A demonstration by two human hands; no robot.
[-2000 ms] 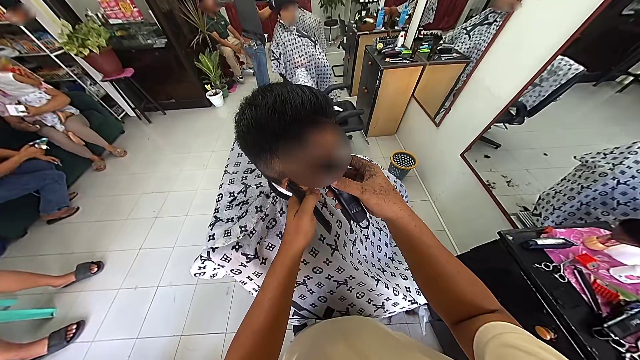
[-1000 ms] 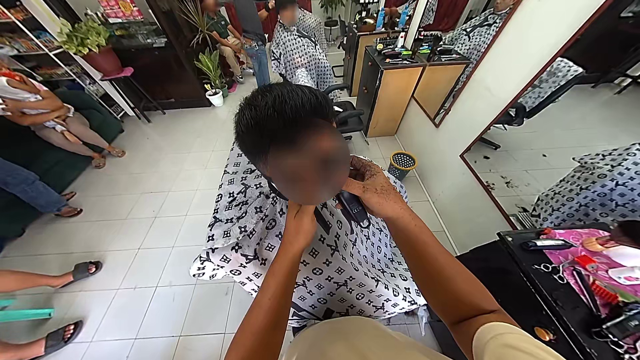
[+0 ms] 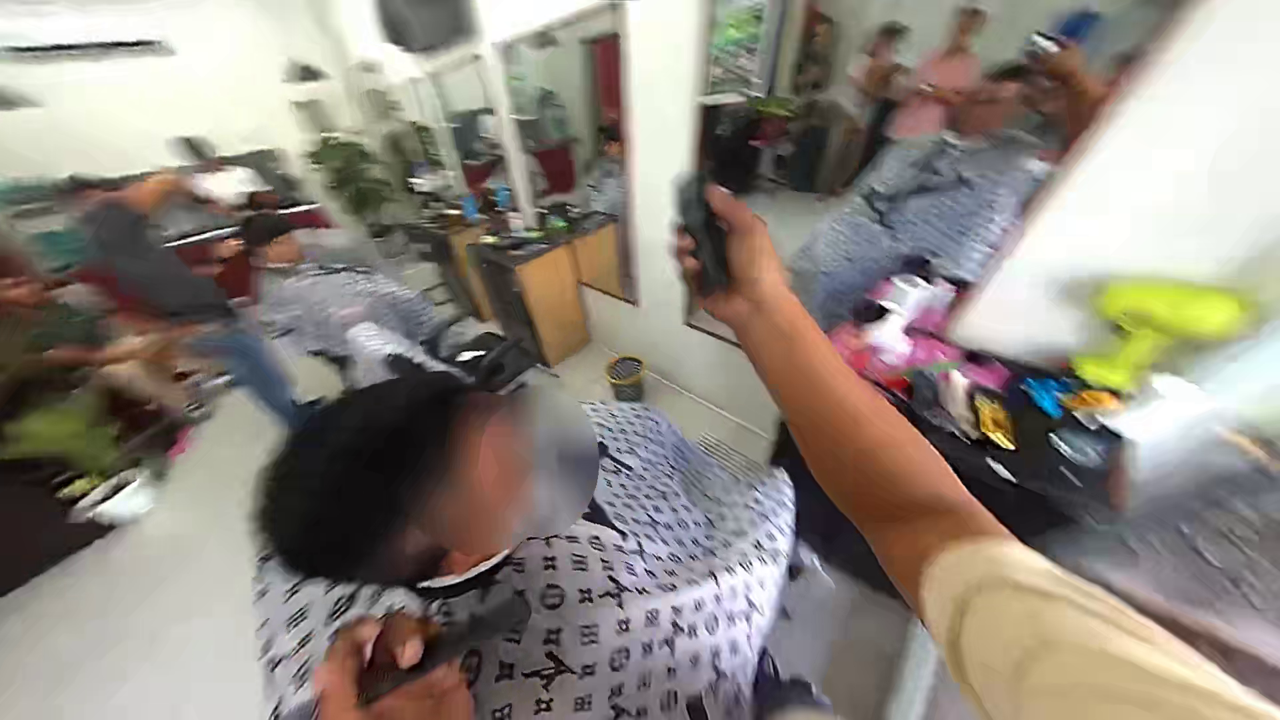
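Observation:
My right hand (image 3: 735, 255) is raised before the wall and grips a dark hair clipper (image 3: 706, 235). Low in the view, my left hand (image 3: 395, 670) holds a dark brush or comb (image 3: 445, 645), too blurred to tell which, close to the neck of a seated person. That person's dark hair (image 3: 350, 480) is short at the side. A white barber's cape (image 3: 640, 600) with a black pattern covers the body, and a dark band with a white edge runs round the neck.
A counter (image 3: 1010, 490) with supplies and a yellow-green hair dryer (image 3: 1150, 320) stands at the right, below a wall mirror (image 3: 900, 130). Ahead are a waste bin (image 3: 627, 378) and a wooden cabinet (image 3: 550, 300). Another caped person (image 3: 340, 300) sits at the left beside a standing person (image 3: 160, 250).
My right hand has moved up and away from the person's neck with the clipper. My left hand is now behind the neck, with the brush or comb in view. The view has swung right and up.

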